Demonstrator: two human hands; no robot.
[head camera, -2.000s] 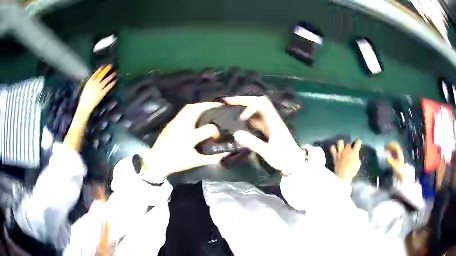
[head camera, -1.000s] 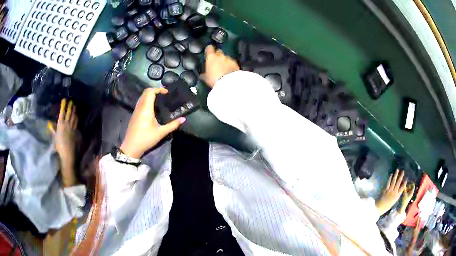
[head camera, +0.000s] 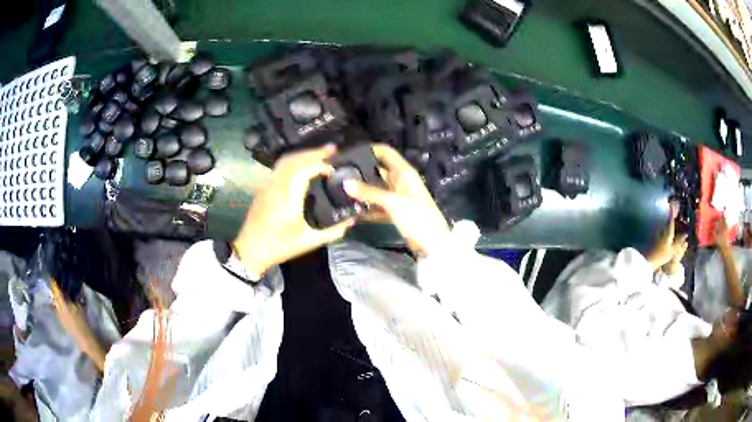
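Note:
A black squarish housing (head camera: 323, 203) is held between both my hands in front of my chest. My left hand (head camera: 284, 206) grips its left side. My right hand (head camera: 400, 198) is on its right side, with the fingertips on a dark rounded cap (head camera: 345, 180) at the housing's middle. Whether the cap is seated I cannot tell. A loose heap of glossy black caps (head camera: 167, 145) lies at the left. A pile of black housings (head camera: 474, 115) lies beyond my hands and to the right; some show a domed cap in the middle.
A white tray with rows of marks (head camera: 33, 148) is at the far left. Dark crinkled film (head camera: 148, 216) lies at the left bench edge. Dark units with white labels (head camera: 603, 48) are on the green conveyor. A red tray (head camera: 707, 196) and neighbouring workers' arms are at the right.
My right hand has come back from the cap heap to the housing in my left hand. A cap now shows on the housing. The view has turned and shows more of the housing pile.

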